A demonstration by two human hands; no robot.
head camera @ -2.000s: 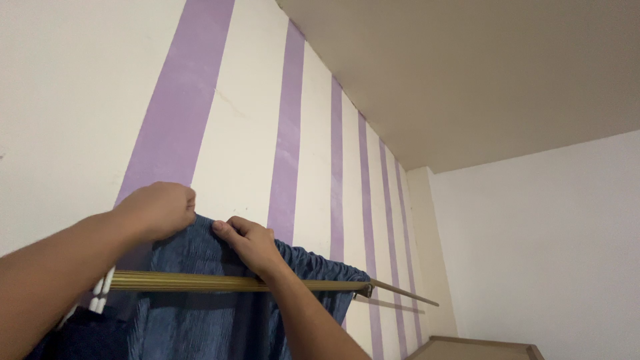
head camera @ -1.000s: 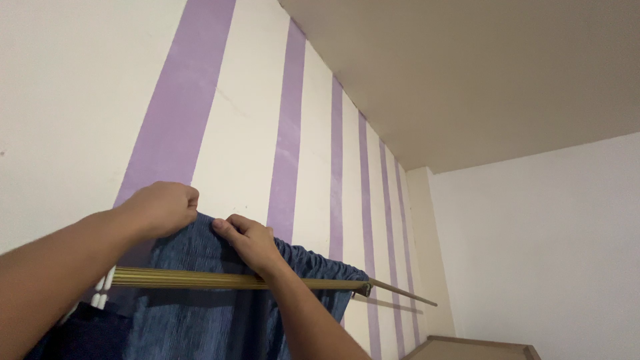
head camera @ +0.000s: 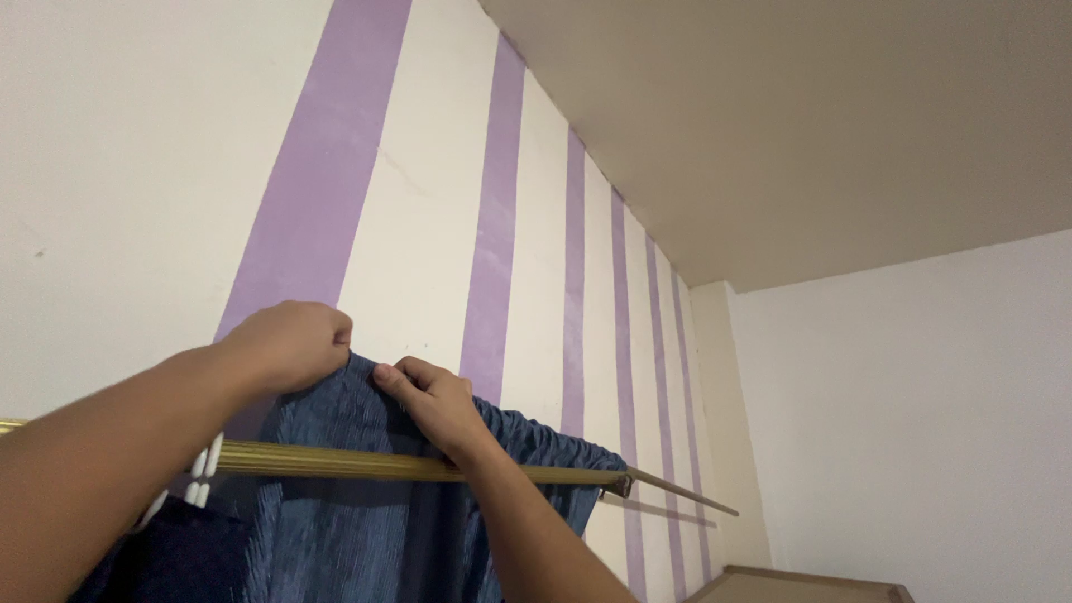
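A blue curtain [head camera: 335, 536] hangs behind a gold ribbed curtain rod [head camera: 335, 461], its top edge gathered toward the right along a thinner rod [head camera: 682, 491] nearer the wall. My left hand [head camera: 293, 343] is closed on the top corner of the cloth; its fingertips are partly hidden. Just to the right, my right hand [head camera: 431, 398] pinches the same top edge, thumb on the near side and fingers over the top. White curtain hooks [head camera: 201, 473] hang from the gold rod below my left wrist, beside a darker navy cloth [head camera: 184, 544].
Behind the rods rises a wall with purple and cream stripes [head camera: 494, 218], meeting the ceiling [head camera: 796, 126] at a slant. A bracket [head camera: 622, 486] sits at the gold rod's far end. The top of a brown piece of furniture [head camera: 804, 584] shows at lower right.
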